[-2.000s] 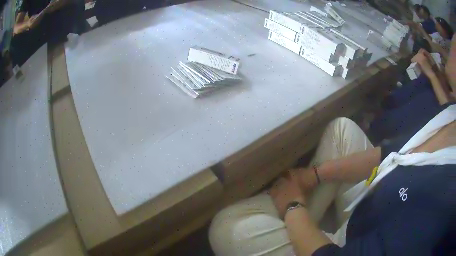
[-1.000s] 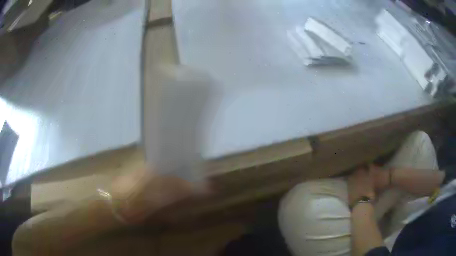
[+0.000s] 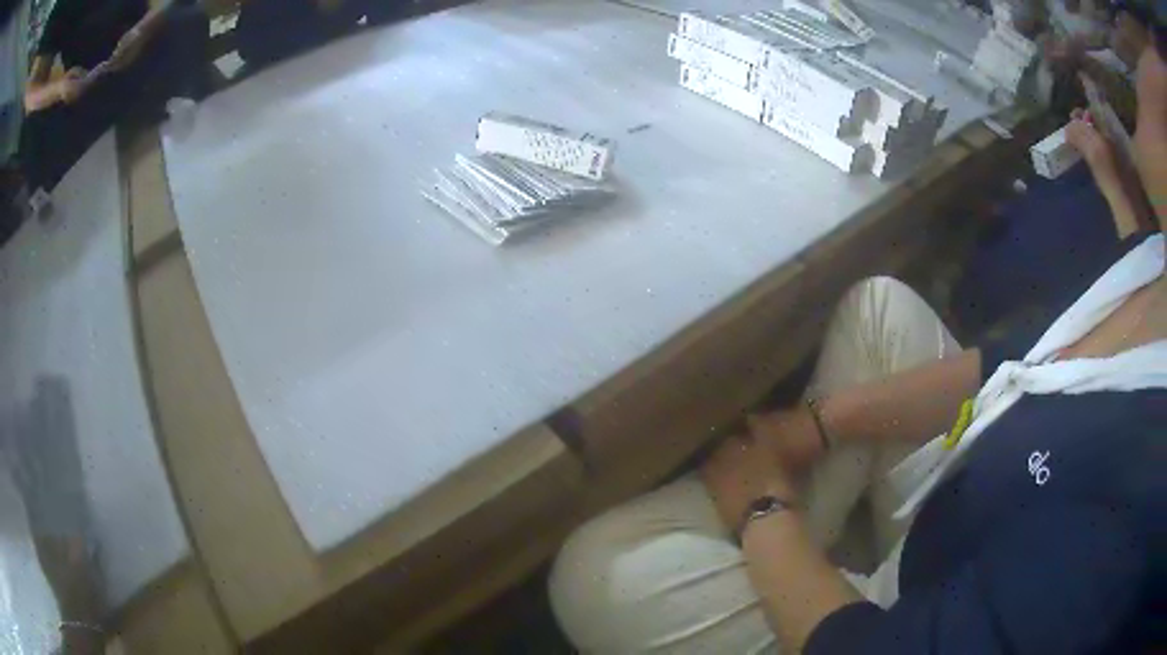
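At the lower left edge a blurred, shaded hand with a thin bracelet shows, cut off by the frame; by its place I take it as my right hand [image 3: 74, 591]. A blurred greyish leaflet [image 3: 51, 454] stands up from its fingers. My left hand is not in view. A fanned pile of white leaflets [image 3: 502, 202] lies on the white foam sheet [image 3: 371, 320], with one printed piece [image 3: 544, 145] slanting across its top.
Stacked white blocks [image 3: 806, 96] stand at the table's far right. Brown cartons [image 3: 435, 557] edge the foam. A seated person at right, in a dark shirt [image 3: 1037, 537], has hands joined on the lap. Other people's hands show at upper right, one with a white box [image 3: 1056, 151], and upper left.
The view swung left, then back right. The blurred hand and white paper, near the lower centre-left one second ago, are now at the lower left edge. The stacked blocks look fewer than two seconds ago.
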